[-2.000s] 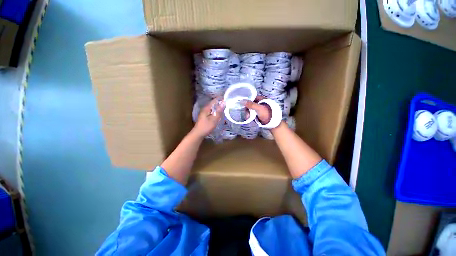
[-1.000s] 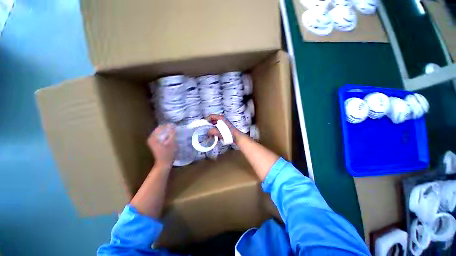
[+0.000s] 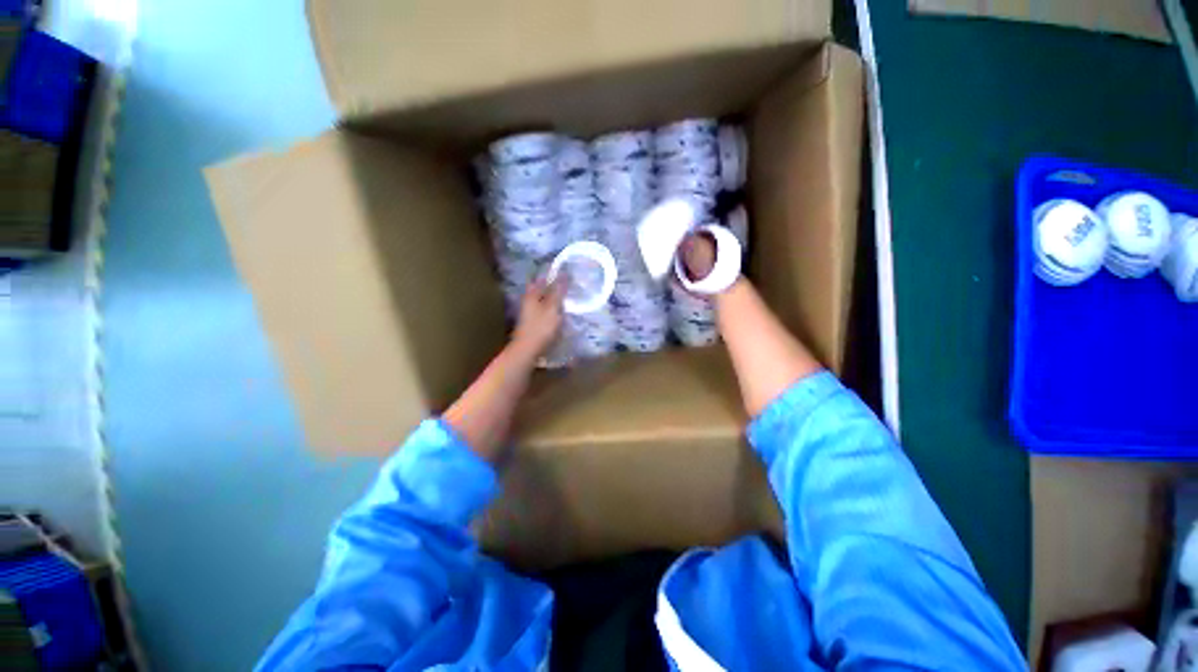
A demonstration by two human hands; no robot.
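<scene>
Rows of bagged white plastic rings (image 3: 624, 171) fill the bottom of the large open carton (image 3: 631, 473). My left hand (image 3: 541, 315) holds a white ring (image 3: 607, 292) by its left side, above the rows; what looks like clear bag film shows in its opening. My right hand (image 3: 703, 256) has a white ring (image 3: 725, 269) around its fingers. Another white piece (image 3: 667, 234), blurred, is at my right hand's left side. The fingertips of both hands are partly hidden by the rings.
Carton flaps stand out at the left (image 3: 289, 289) and far side. Right of the carton is the green bench (image 3: 953, 263) with a blue parts tray (image 3: 1117, 374) holding printed white covers (image 3: 1071, 240). Blue bins (image 3: 46, 85) are at the far left.
The view has swung back left. My hands have moved apart, each with a white ring. The bag film stretched from my left hand a second ago now shows only near its ring.
</scene>
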